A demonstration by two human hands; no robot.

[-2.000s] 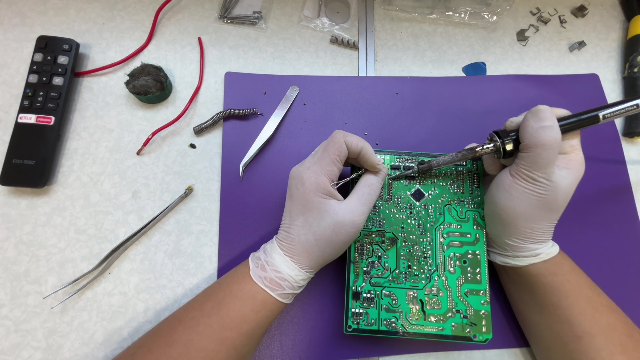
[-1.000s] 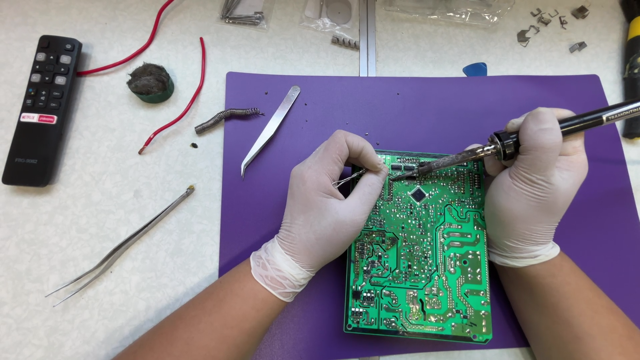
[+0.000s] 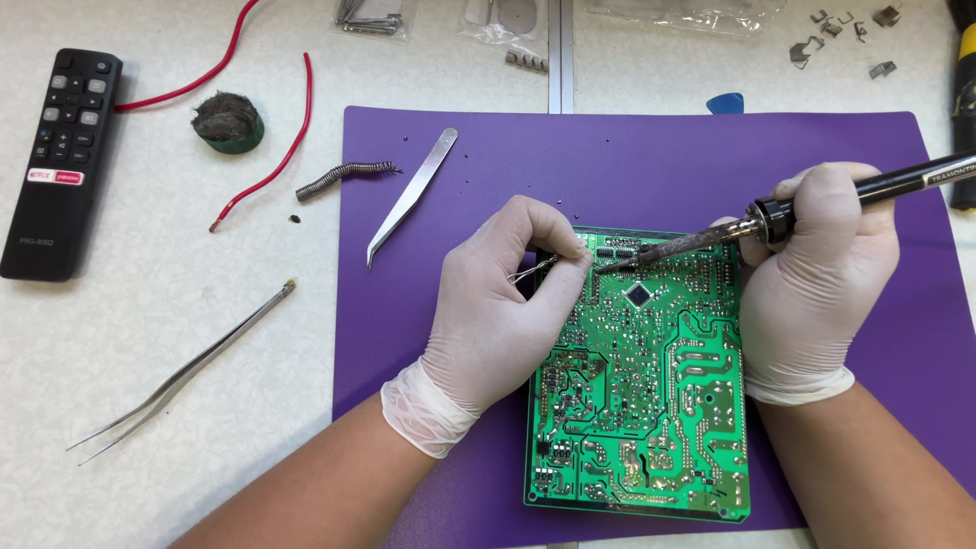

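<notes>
A green printed circuit board (image 3: 640,381) lies on a purple mat (image 3: 427,305). My left hand (image 3: 511,297), in a white glove, pinches a thin twisted wire, likely solder (image 3: 534,268), between thumb and forefinger at the board's upper left. My right hand (image 3: 816,282), also gloved, holds a black-handled soldering iron (image 3: 694,244) at the board's right edge. The iron's tip rests on or just over the board, close to my left fingertips and above a square chip (image 3: 638,295). Whether tip and wire touch is hidden by the fingers.
Bent-tip tweezers (image 3: 412,198) and a metal coil spring (image 3: 343,177) lie left of the board. Farther left are straight tweezers (image 3: 183,370), red wires (image 3: 293,149), a steel-wool pad (image 3: 227,122) and a remote control (image 3: 61,164). A blue pick (image 3: 725,104) and metal clips (image 3: 883,69) lie beyond.
</notes>
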